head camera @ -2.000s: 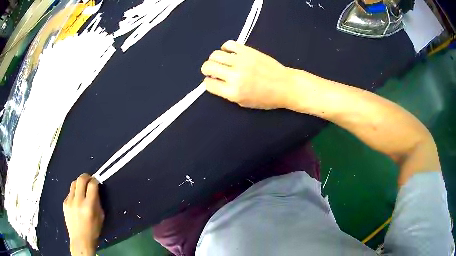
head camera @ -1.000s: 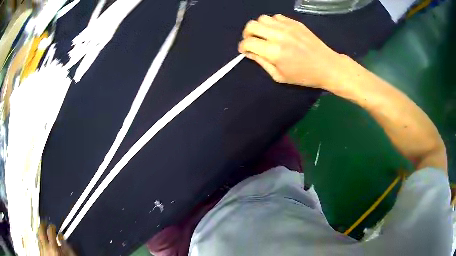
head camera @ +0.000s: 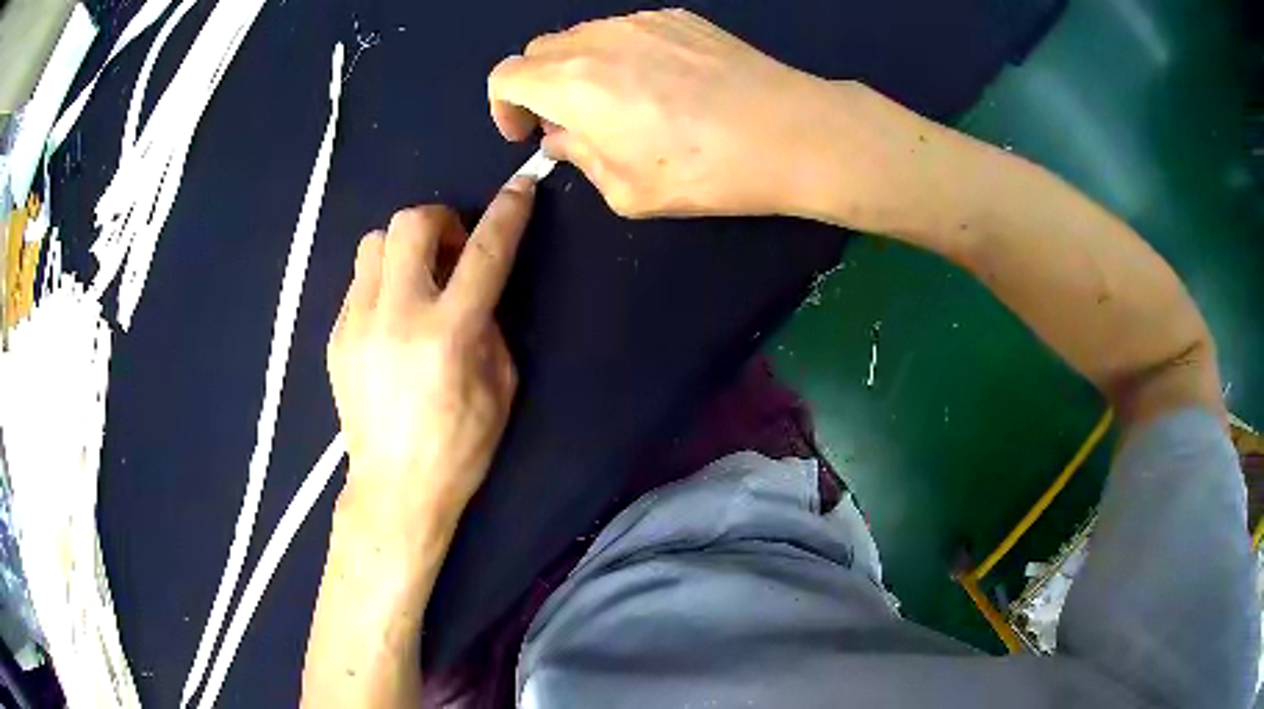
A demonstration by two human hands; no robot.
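A long white fabric strip (head camera: 284, 339) lies in a narrow V on the dark cloth, its bend near the bottom edge. Its other leg runs under my left hand and comes out at the fingers of my right hand. My right hand (head camera: 665, 118) pinches the strip's end between thumb and fingers. My left hand (head camera: 423, 333) lies over the strip, its index fingertip pressing on it just beside the right fingers. The left hand's other fingers are bent, and the part of the strip beneath this hand is hidden.
A pile of white strips (head camera: 56, 485) runs down the left edge. A smaller bunch of strips (head camera: 173, 153) lies at the upper left. The dark cloth (head camera: 624, 333) ends at a slanting edge above the green floor (head camera: 943, 416). A yellow-framed cart or bin (head camera: 1047, 492) stands lower right.
My left hand has moved from the lower left up beside my right hand. My right hand has shifted left with the strip end. The strip's two legs are spread apart. The iron has left the view.
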